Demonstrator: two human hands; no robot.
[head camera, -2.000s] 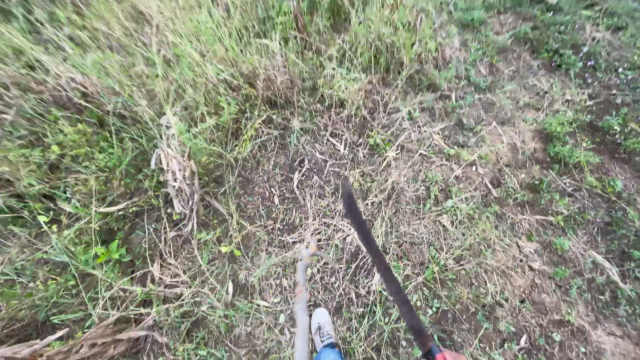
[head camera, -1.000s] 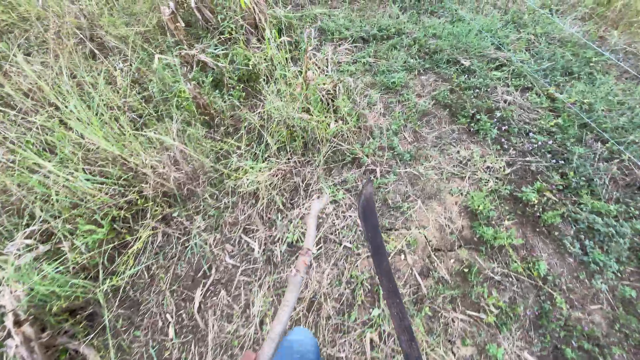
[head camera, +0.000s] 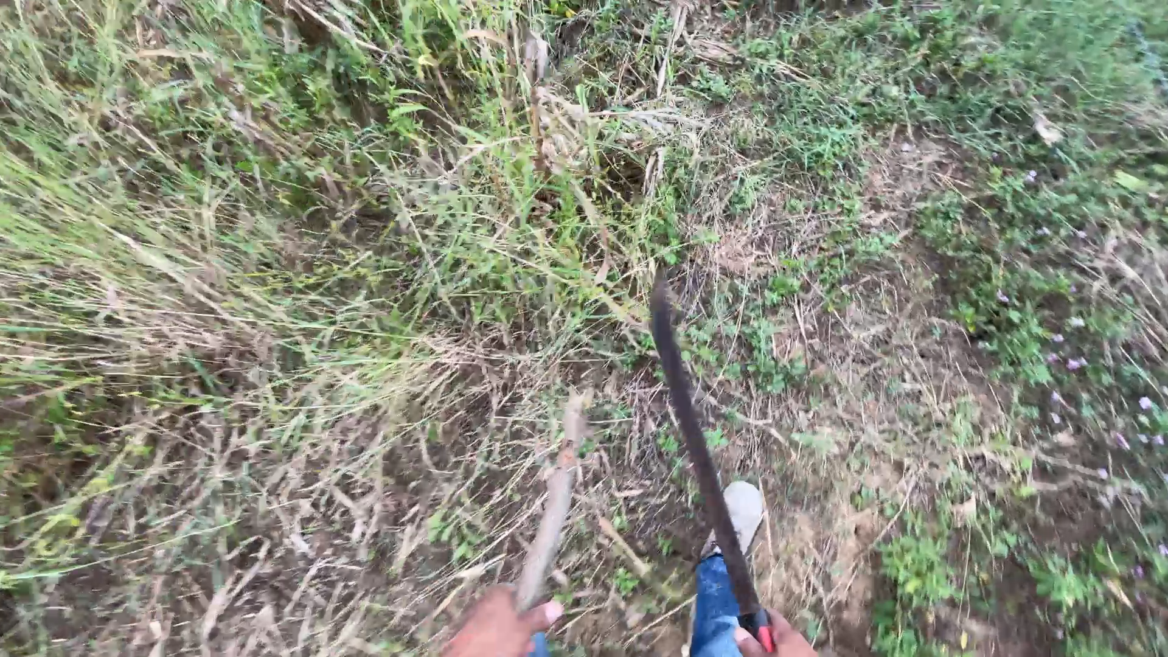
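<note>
At the bottom centre, my left hand (head camera: 500, 624) is closed around the lower end of a bare wooden stick (head camera: 553, 511), which points up and slightly right. To its right, my right hand (head camera: 776, 637) grips the red and black handle of a machete (head camera: 691, 429). The machete's long dark blade slants up and left, its curved tip above the ground near the grass. Both hands are partly cut off by the lower edge of the view. Behind the blade are a light shoe (head camera: 744, 513) and a blue trouser leg (head camera: 714, 598).
Tall green and dry grass (head camera: 274, 274) covers the left and upper middle. Dry stalks (head camera: 538, 119) stand among it near the top. On the right are low leafy plants (head camera: 1013, 319) with small purple flowers, beside bare soil with dry litter (head camera: 849, 538).
Both hands now show more fully at the bottom edge, still with the stick and machete. The view has shifted over the ground, with thicker grass now ahead of the stick and blade.
</note>
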